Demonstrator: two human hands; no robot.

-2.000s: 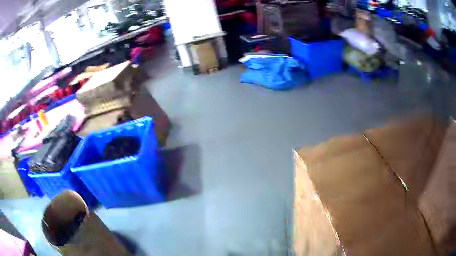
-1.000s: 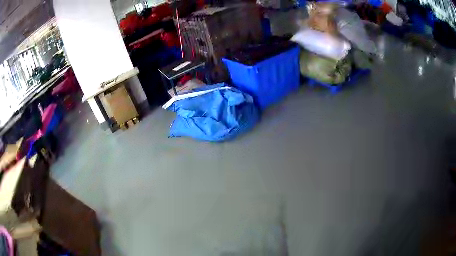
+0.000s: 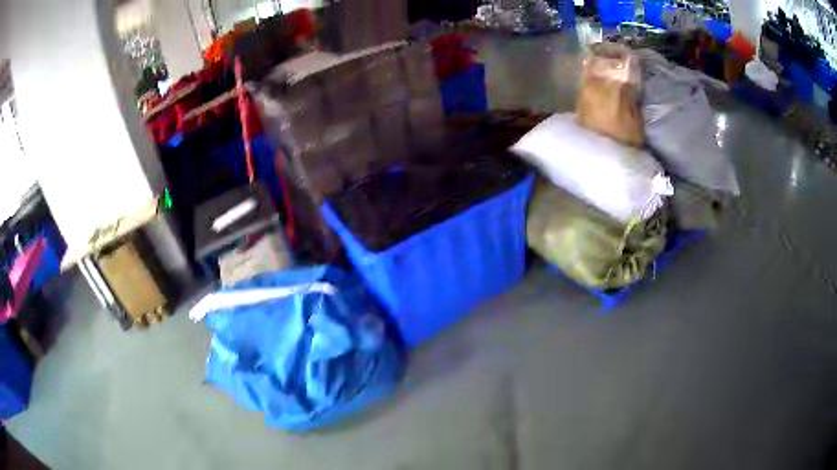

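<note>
Neither of my hands is in the picture. Nearest in front of me, a bulging blue sack (image 3: pixel 298 353) with a white edge sits on the grey floor. Just right of it stands a large open blue bin (image 3: pixel 450 262) with dark contents (image 3: pixel 427 193) that I cannot make out. Right of the bin, a tied olive-green sack (image 3: pixel 592 239) lies on a blue pallet (image 3: pixel 633 280). A white sack (image 3: pixel 597 165) lies on the green one, with a brown bag (image 3: pixel 611 92) and a grey sack (image 3: pixel 684 119) behind it.
A white pillar (image 3: pixel 83 119) stands at the left, with a brown board (image 3: pixel 135 280) at its base. A small dark table (image 3: pixel 237 220) stands behind the blue sack. Stacked cartons (image 3: pixel 358 115) stand behind the bin. Another blue bin (image 3: pixel 11 372) is cut off at the left edge.
The view has moved forward and turned right. The blue sack, bin and sacks on the pallet look nearer. The large carton and the left-hand bins from two seconds ago are out of view.
</note>
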